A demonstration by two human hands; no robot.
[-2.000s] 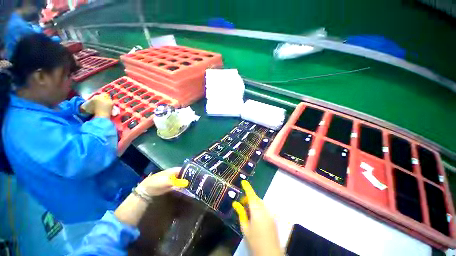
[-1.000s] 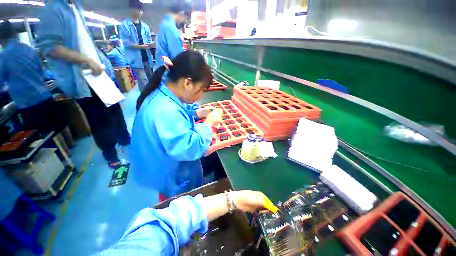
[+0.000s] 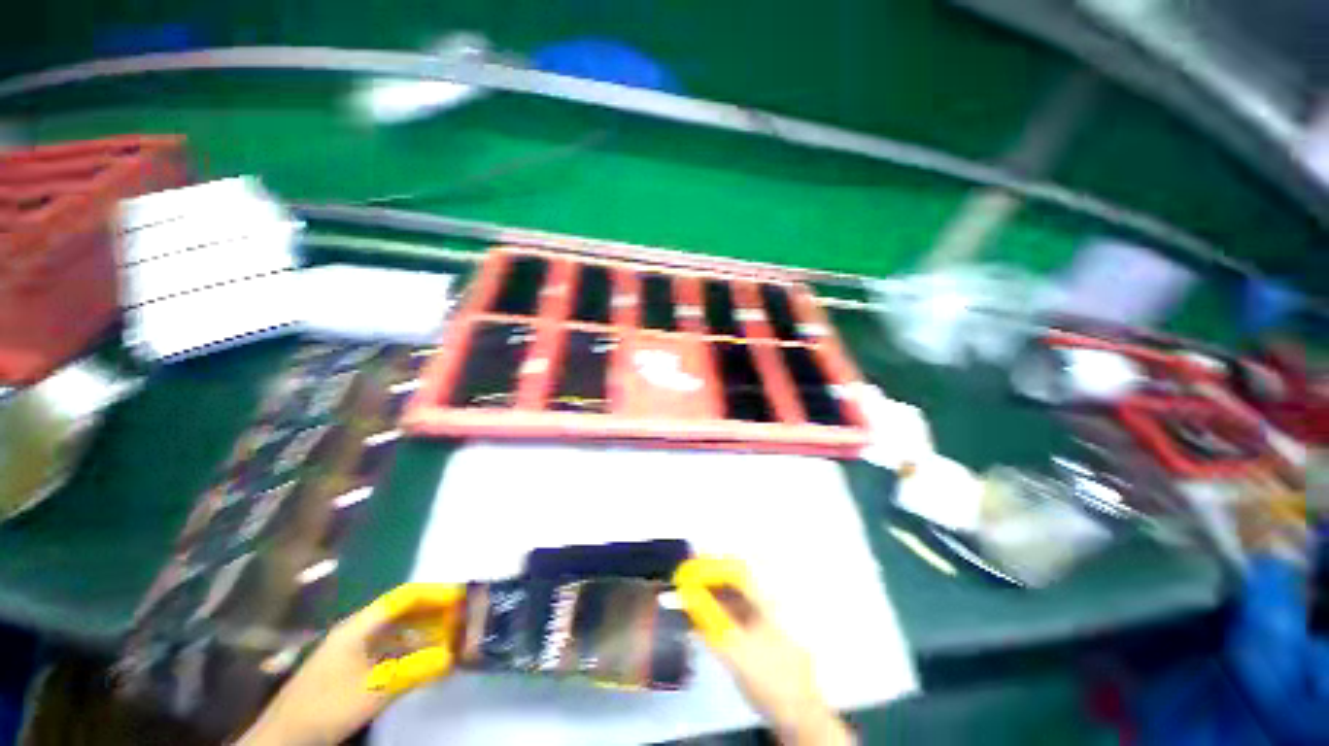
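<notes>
A printed protective film (image 3: 583,638) is held by its two ends over the white work sheet (image 3: 510,503). My left hand (image 3: 382,663), in yellow finger cots, grips its left end. My right hand (image 3: 746,641), also in yellow finger cots, is at its right end and holds it there. A black phone unit (image 3: 609,554) lies on the sheet, partly hidden behind the film. The orange-red phone tray (image 3: 641,430) stands just beyond the sheet, with black units in most pockets and a white label (image 3: 666,370) in one front pocket. The picture is blurred.
Overlapping printed films (image 3: 277,496) lie left of the sheet. White stacked wipes (image 3: 212,270) and stacked red trays (image 3: 73,241) stand at back left. A dish with bottles (image 3: 1020,525) and white tissue (image 3: 933,488) is at right. Another person's blue sleeve (image 3: 1268,641) shows at far right.
The view has swung back right from the neighbouring worker to the tray and sheet. My left hand has moved from the film row to over the sheet, and my right hand has come back into view.
</notes>
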